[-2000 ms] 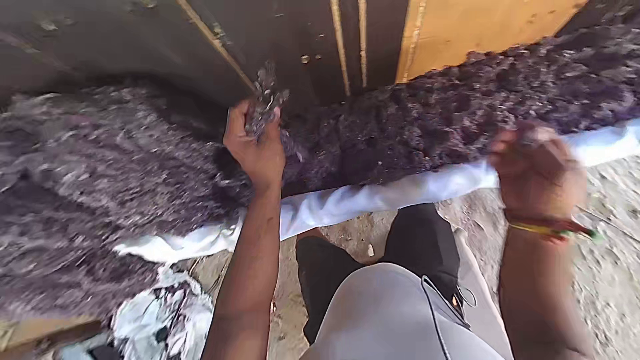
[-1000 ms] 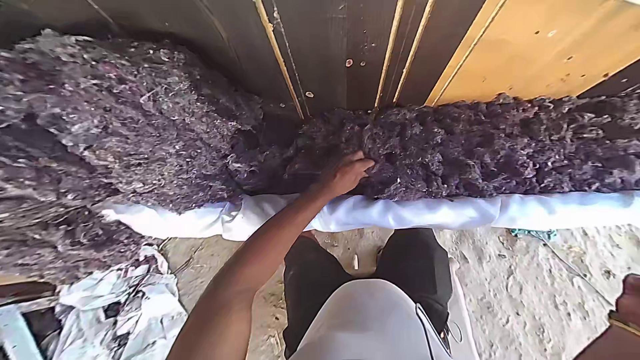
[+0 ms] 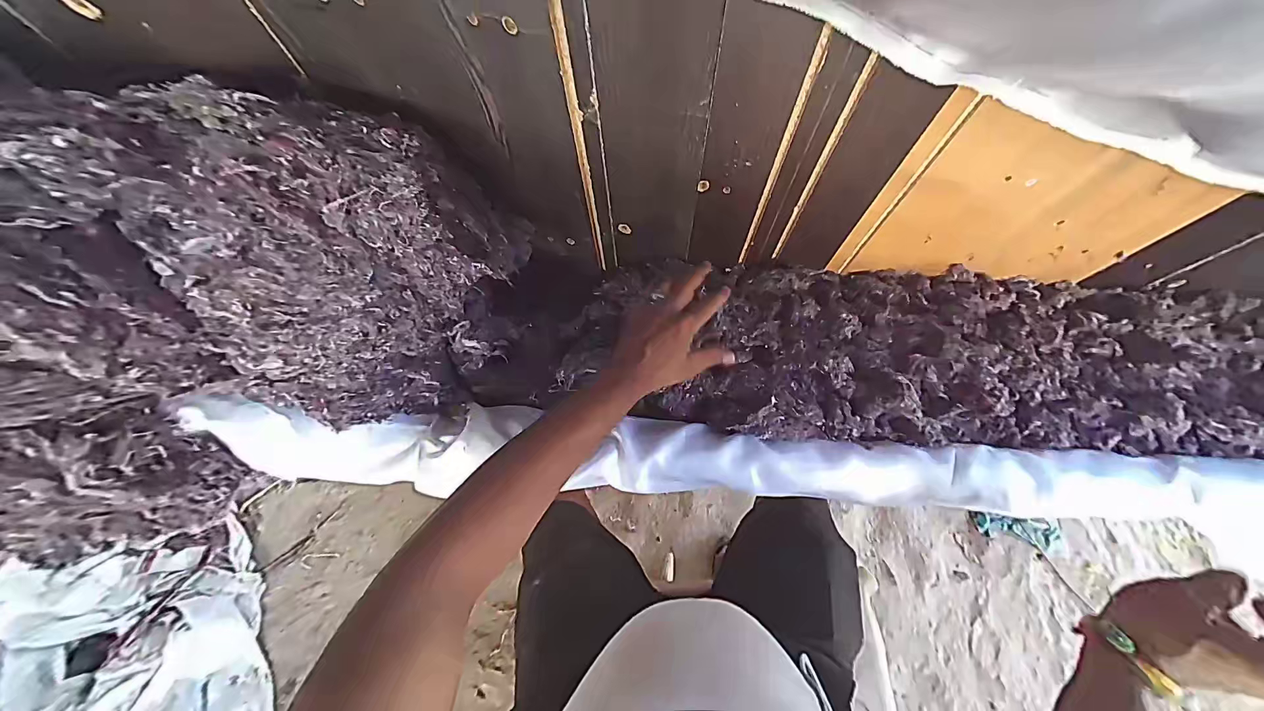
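Note:
My left hand (image 3: 676,331) rests with spread fingers on a long band of dark purplish-grey fibre stuffing (image 3: 948,360), holding nothing that shows. A white cloth edge (image 3: 780,464) runs along the near side of the stuffing, under my left forearm. My right hand (image 3: 1185,622) is at the lower right, with a bracelet on its wrist; its fingers are bent near a bright white area of cloth, and whether they grip it is unclear. To the left of my left hand rises a large heap of the same fibre (image 3: 306,247).
Behind the stuffing lies a dark and orange striped panel (image 3: 652,128). White cloth (image 3: 1086,79) hangs into the upper right. Crumpled white sheeting (image 3: 128,632) lies at the lower left on sandy ground (image 3: 968,583), where a teal scrap (image 3: 1017,530) also lies.
My left hand held a fibre tuft two seconds ago; now it lies spread on the stuffing. My right hand has moved from the stuffing to the lower right. White cloth has come into view at the upper right.

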